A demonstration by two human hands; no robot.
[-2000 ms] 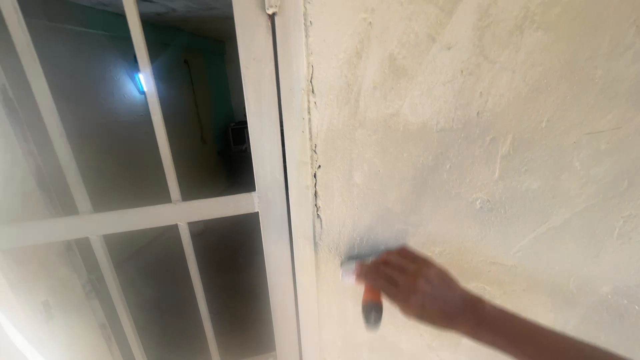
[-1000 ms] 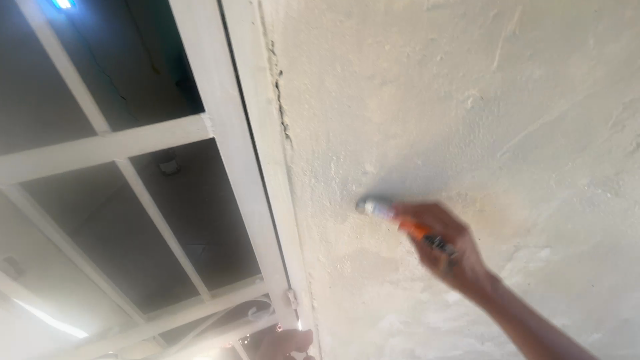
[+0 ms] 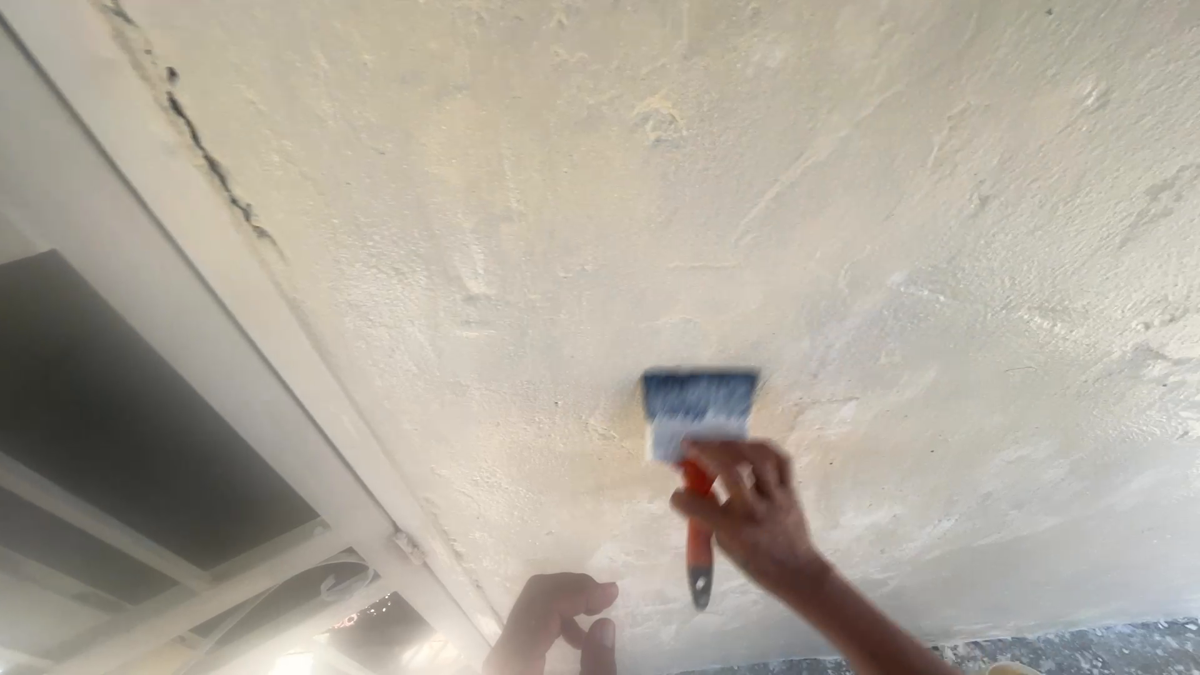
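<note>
A flat paint brush [image 3: 698, 403] with dark bristles, a white ferrule and an orange-and-grey handle is in my right hand [image 3: 755, 511]. Its bristles meet the cream plastered wall [image 3: 562, 281], right of centre. My fingers grip the brush where ferrule and handle join, and the handle's end points down. My left hand [image 3: 562, 623] is at the bottom edge, left of the brush, with its fingers curled and a gap between thumb and forefinger; nothing shows in it. The wall's surface is rough and uneven, with patches of differing sheen.
A white metal frame with bars [image 3: 216, 572] runs along the left, with dark panels between the bars. Beside it, a jagged crack [image 3: 211, 159] marks the wall. Speckled flooring [image 3: 1078, 647] shows at the bottom right.
The brush has turned from slanting sideways to bristles up, and sits lower on the wall. My left hand has come further into view. The view has shifted down and right.
</note>
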